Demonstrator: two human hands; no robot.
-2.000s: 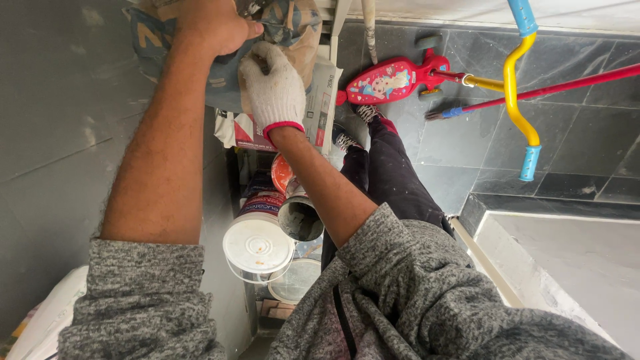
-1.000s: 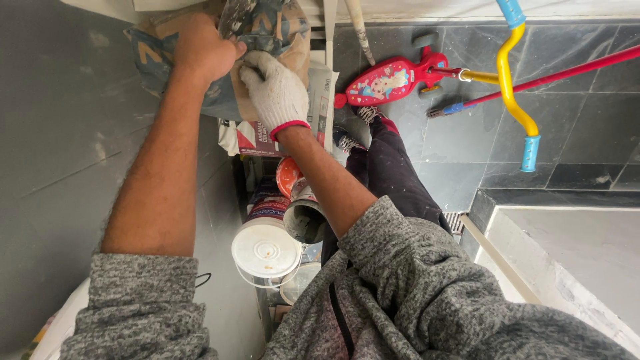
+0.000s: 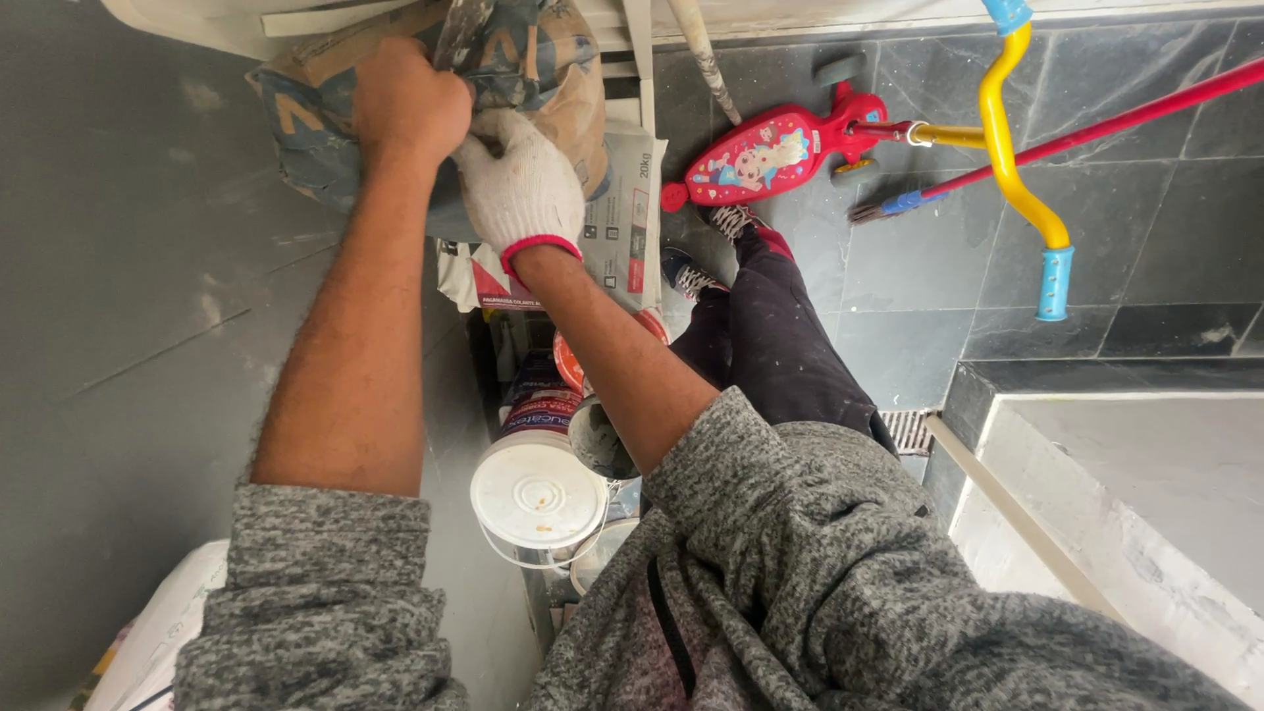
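A brown and blue paper bag lies at the upper left, its top crumpled. My bare left hand is a fist over it, closed around what looks like a tool with a worn grey metal blade; the handle is hidden. Close beside that fist, my right hand, in a white knitted glove with a red cuff, has its fingers curled against the bag and seems to grip it; the fingertips are hidden. Under the bag sits a grey, white and red sack bearing print.
White-lidded bucket and a dirty round container stand below my right forearm. Red toy scooter with yellow handlebar, a red-handled brush and a spattered pole are right of the bag. A pale ledge is lower right.
Since the earliest frame my left hand has come down over the bag, closer to my gloved hand, and the grey blade beside it shows more plainly. My right hand has stayed at the bag.
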